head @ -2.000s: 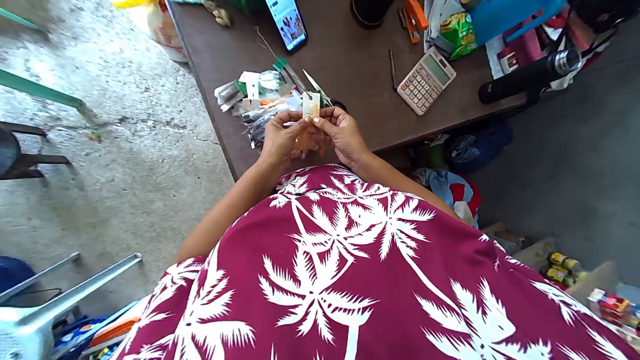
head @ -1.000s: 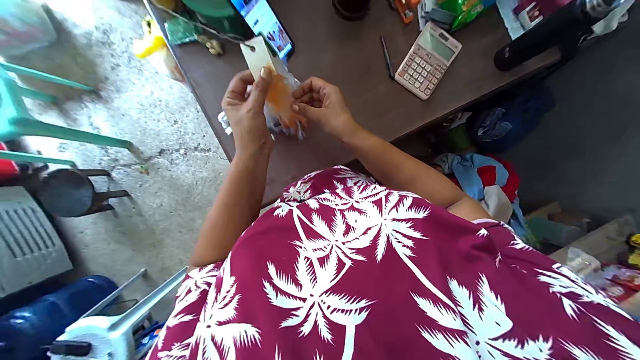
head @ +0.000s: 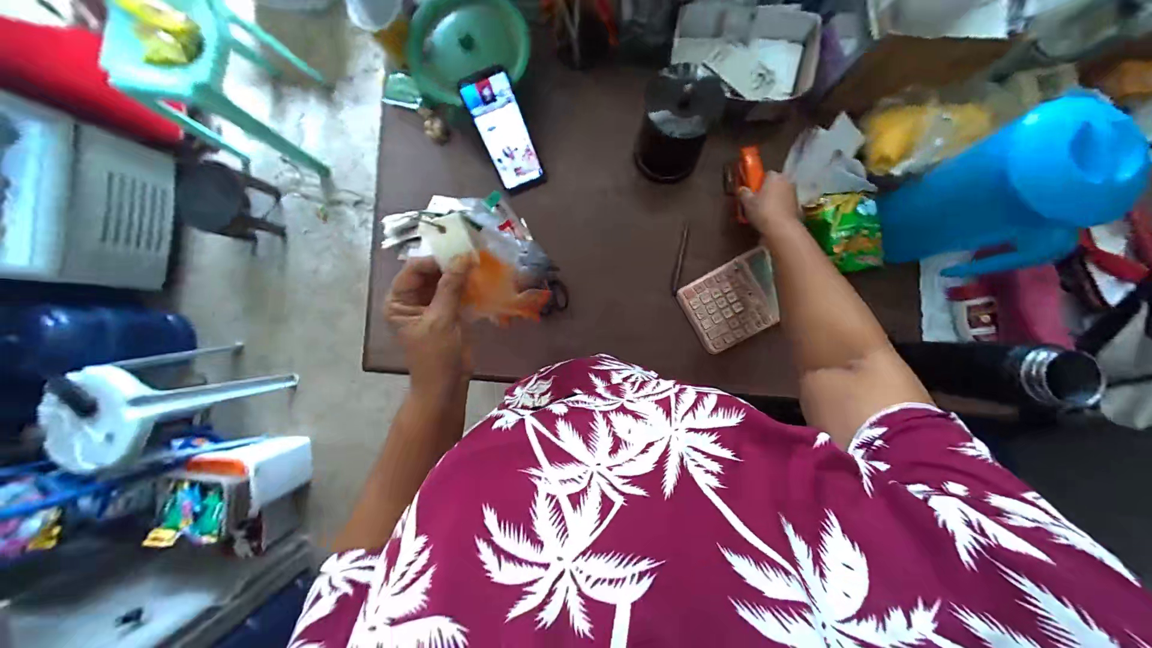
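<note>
My left hand (head: 430,301) pinches a pale card (head: 447,239) with a clear plastic bag holding something orange (head: 495,283), above the left part of the brown table (head: 603,270). Behind it lies a pile of small packets and cards (head: 405,230). My right hand (head: 771,202) is stretched out to an orange stapler-like tool (head: 750,169) at the right, its fingers touching it; their grip is partly hidden. A pink calculator (head: 729,301) and a pen (head: 680,259) lie near that forearm.
A lit smartphone (head: 502,128) leans by a green bowl (head: 469,45). A dark jar (head: 675,126) stands mid-table. At the right are a green snack packet (head: 844,231), a blue pitcher (head: 999,180) and a black flask (head: 981,373). A green plastic chair (head: 211,90) stands left.
My right hand has left the bag and reached out right to the orange tool. My left hand still holds the card and bag. The view has shifted considerably.
</note>
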